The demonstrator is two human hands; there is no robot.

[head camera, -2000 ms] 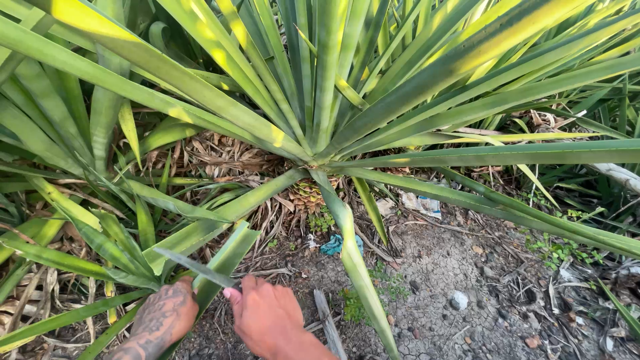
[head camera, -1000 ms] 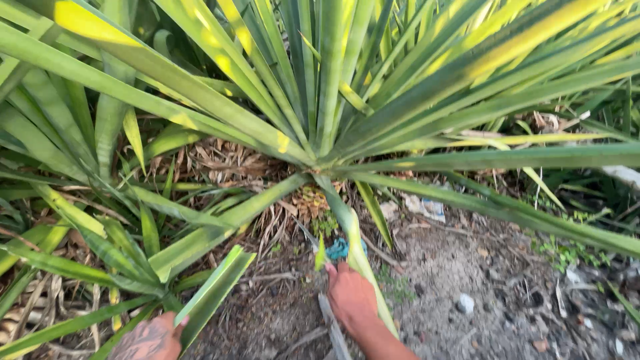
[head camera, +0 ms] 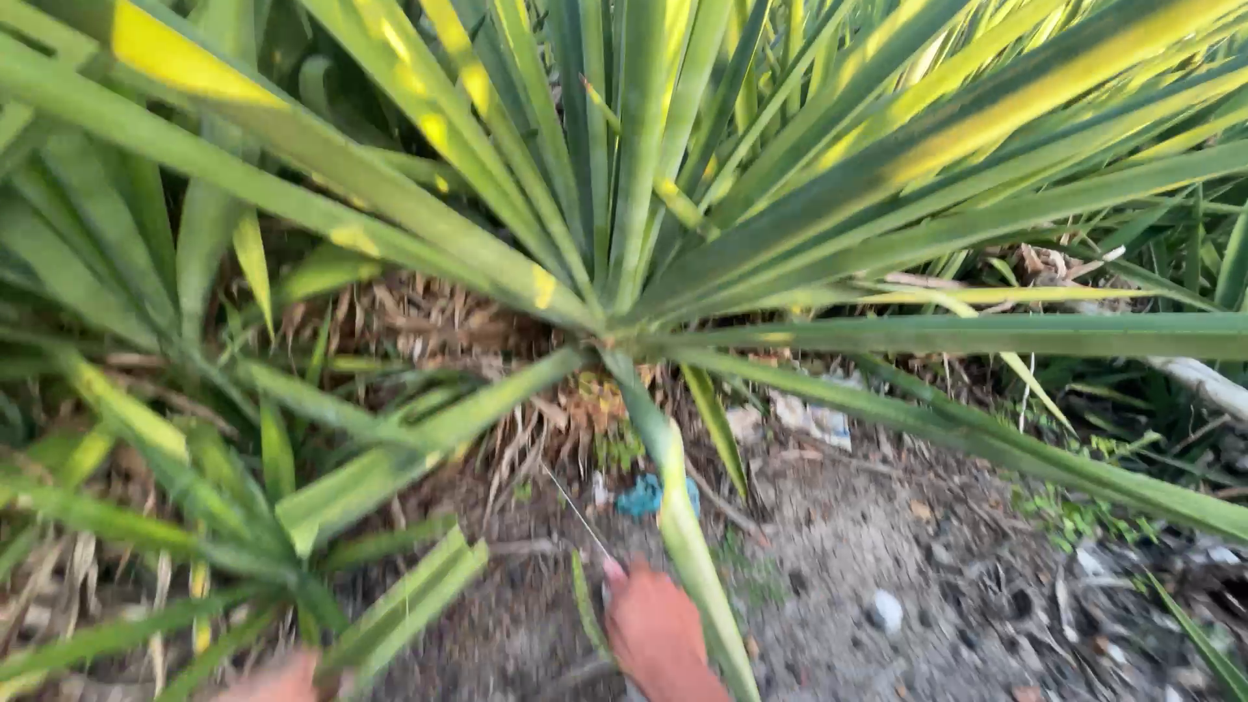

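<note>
My right hand (head camera: 655,624) is closed on the pink handle of a knife (head camera: 577,509), its thin blade pointing up and left over the soil. Just right of that hand hangs a bent, pale green leaf (head camera: 687,531) of a large agave-like plant (head camera: 614,331). At the bottom edge my left hand (head camera: 278,680) is blurred and partly out of view, beside the lower end of a cut leaf piece (head camera: 414,600); its grip on the piece is not clear. A leaf with a cut end (head camera: 375,483) extends from the plant's base. A narrow green strip (head camera: 587,603) lies left of my right hand.
Long stiff leaves fan out across the upper view and to the right. Smaller green plants (head camera: 253,526) crowd the left. Blue-green litter (head camera: 648,495), pale scraps (head camera: 814,417) and a white stone (head camera: 885,611) lie on the dry soil. Dry leaves surround the plant's base.
My right hand with the knife has moved right, away from my left hand, to beside the bent leaf. My left hand is lower in view. The leaf by my left hand now shows a cut upper end.
</note>
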